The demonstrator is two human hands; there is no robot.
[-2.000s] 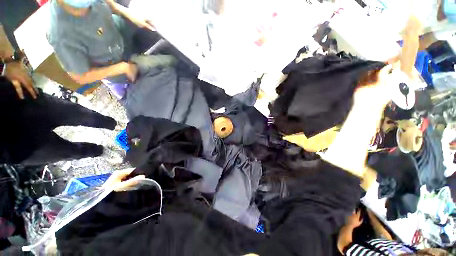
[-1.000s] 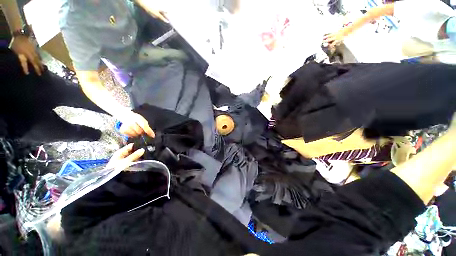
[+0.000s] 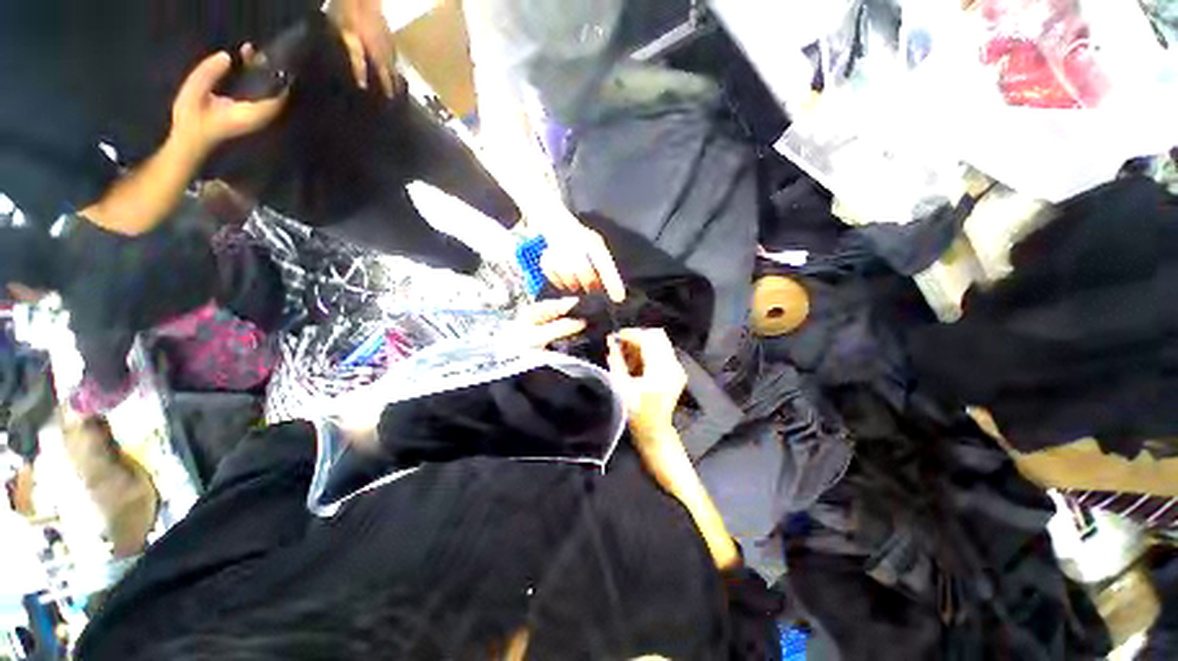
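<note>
A black garment piece (image 3: 659, 300) lies on the pile in front of me. My left hand (image 3: 553, 323) is at its near left edge, beyond the bag rim, with its fingertips on the cloth. My right hand (image 3: 650, 372) is beside it, thumb and fingers pinched at the same edge; anything small between them is too blurred to tell. Another person's hand (image 3: 584, 269) reaches to the same spot from above. A clear plastic bag (image 3: 326, 480) with a pale rim lies open against my body, with black cloth inside.
Slate-grey garment pieces (image 3: 672, 174) and a tan round roll (image 3: 780, 306) lie beyond and right. More black cloth (image 3: 1059, 316) is at the right, over cardboard. A bystander's hand (image 3: 222, 110) holds a dark object at upper left. A bag with red contents (image 3: 1040, 58) is at upper right.
The view has turned left, so the pile sits further right. My right arm has come from the far right to the centre, and its hand has joined my left at the cloth.
</note>
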